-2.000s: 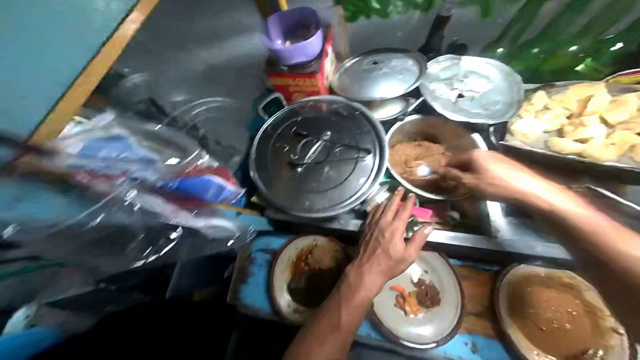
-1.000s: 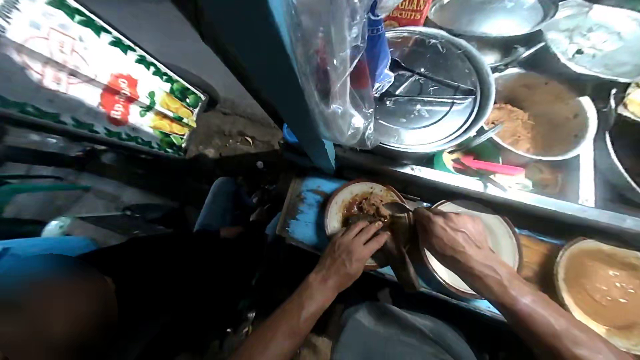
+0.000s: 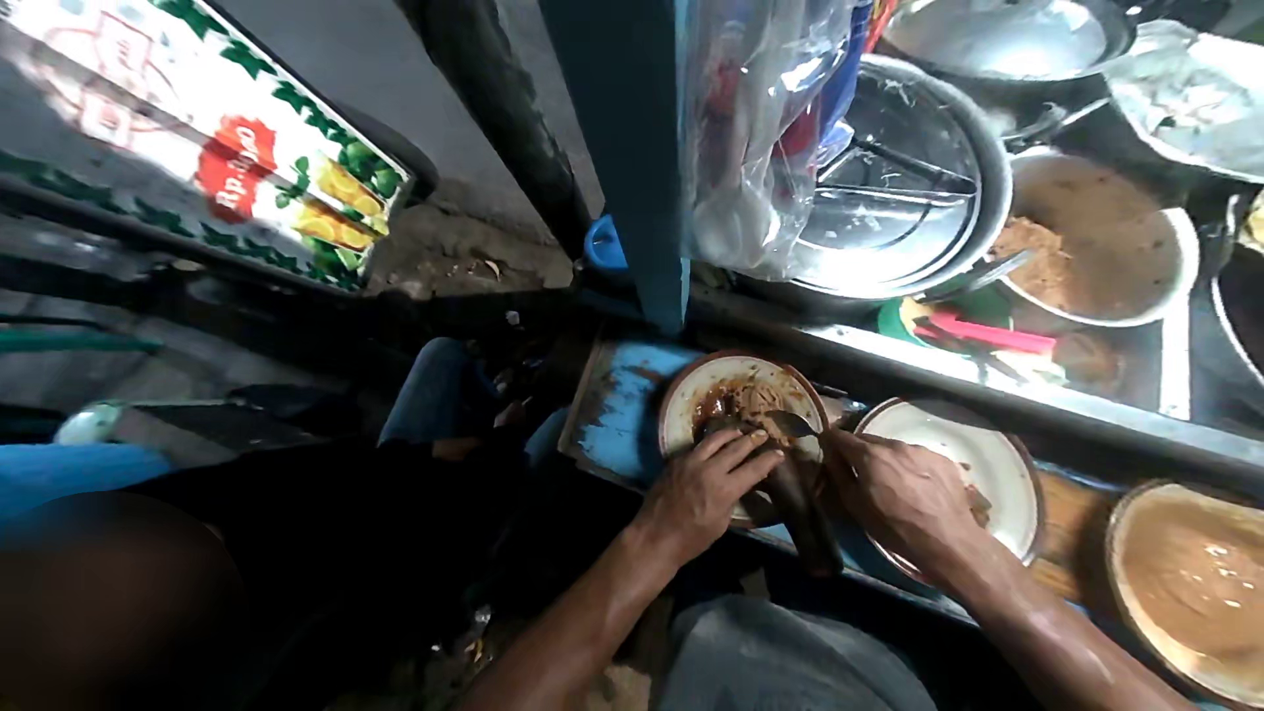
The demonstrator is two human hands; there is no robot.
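My right hand (image 3: pixel 899 484) holds a metal spoon (image 3: pixel 790 425), its bowl over the left plate (image 3: pixel 681 405), a cream one with a brown rim. Brown paste (image 3: pixel 758 397) and dark sauce lie on that plate. My left hand (image 3: pixel 706 489) rests at the plate's near side, its fingers on a dark stone pestle (image 3: pixel 805 513) whose handle slants toward me; how firmly it is gripped is hard to tell. Partly under my right hand and forearm is a second cream plate (image 3: pixel 997 444) with small brown bits. A bowl of brown sauce (image 3: pixel 1195 583) stands at the far right.
Beyond the metal ledge (image 3: pixel 1086 405) stand a lidded pot (image 3: pixel 908 178) and a pot of brown crumbly food (image 3: pixel 1126 237). Clear plastic bags (image 3: pixel 750 188) hang beside a blue post (image 3: pixel 642 158). A pink-handled utensil (image 3: pixel 992 334) lies near the ledge. A person in dark clothes (image 3: pixel 365 553) sits at the left.
My right hand has left the pot of brown food and come to the left plate. My left hand has moved from near the ledge onto the pestle. The view has swung left.
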